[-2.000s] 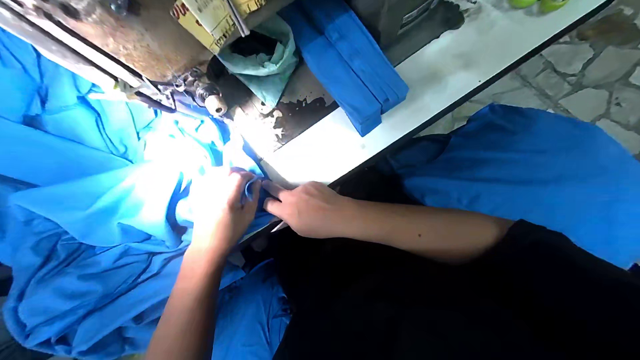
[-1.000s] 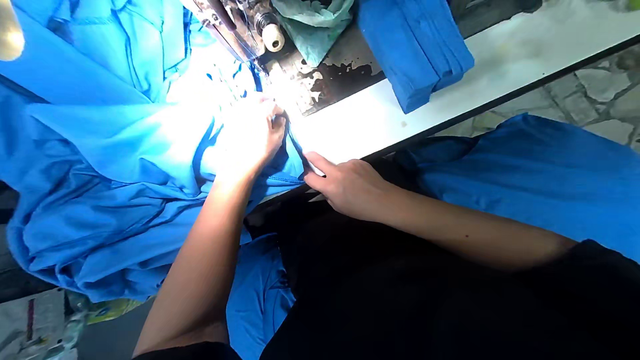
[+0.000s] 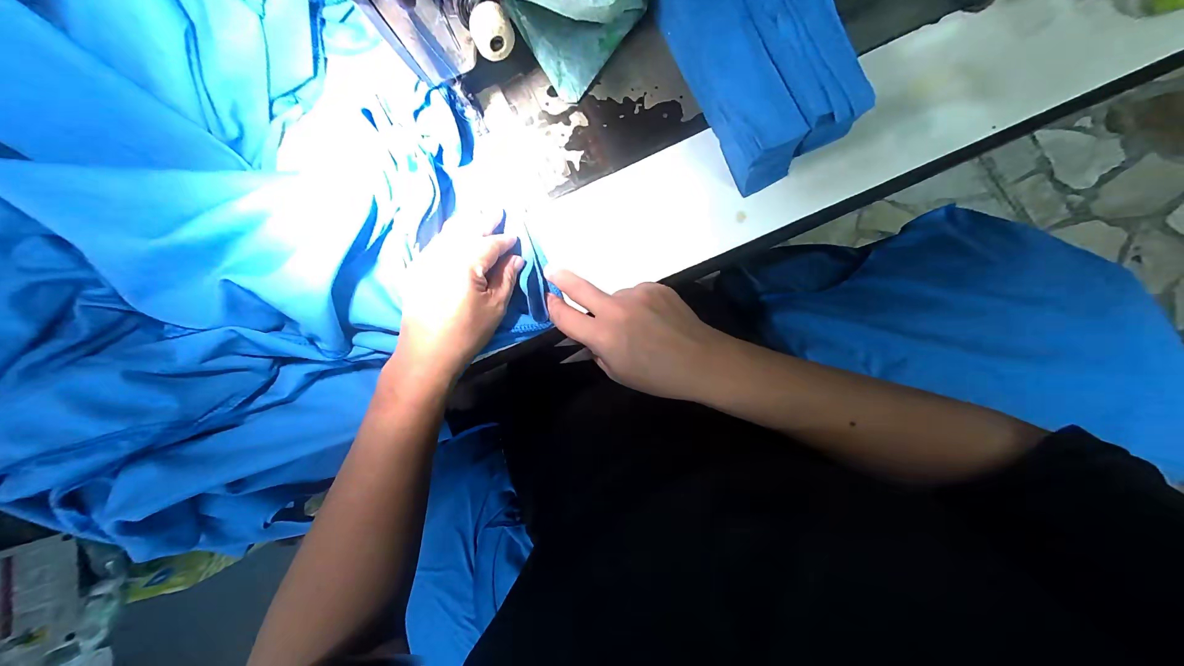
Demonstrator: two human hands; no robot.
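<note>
Blue fabric (image 3: pixel 213 240) spreads in folds over the left of the table, and a sewing machine (image 3: pixel 430 42) stands at its upper edge, partly out of view. My left hand (image 3: pixel 462 287) pinches a folded edge of this fabric between thumb and fingers, just below the machine; glare washes out part of the hand. On the right side of the same edge, my right hand (image 3: pixel 629 324) grips the fabric's hem between thumb and forefinger. The metal points of a tool (image 3: pixel 575 353) show under my right hand; the rest is hidden.
A folded stack of blue cloth (image 3: pixel 768 83) lies on the white tabletop (image 3: pixel 684 199). Beside the machine is a green plastic bag (image 3: pixel 578 46). More blue cloth (image 3: pixel 971 305) hangs right of my lap, over a stone floor (image 3: pixel 1078 157). Packets (image 3: pixel 176 573) lie at lower left.
Against one second ago, my hands remain on the fabric edge, with its folds now spread between them. The view has shifted since two seconds ago.
</note>
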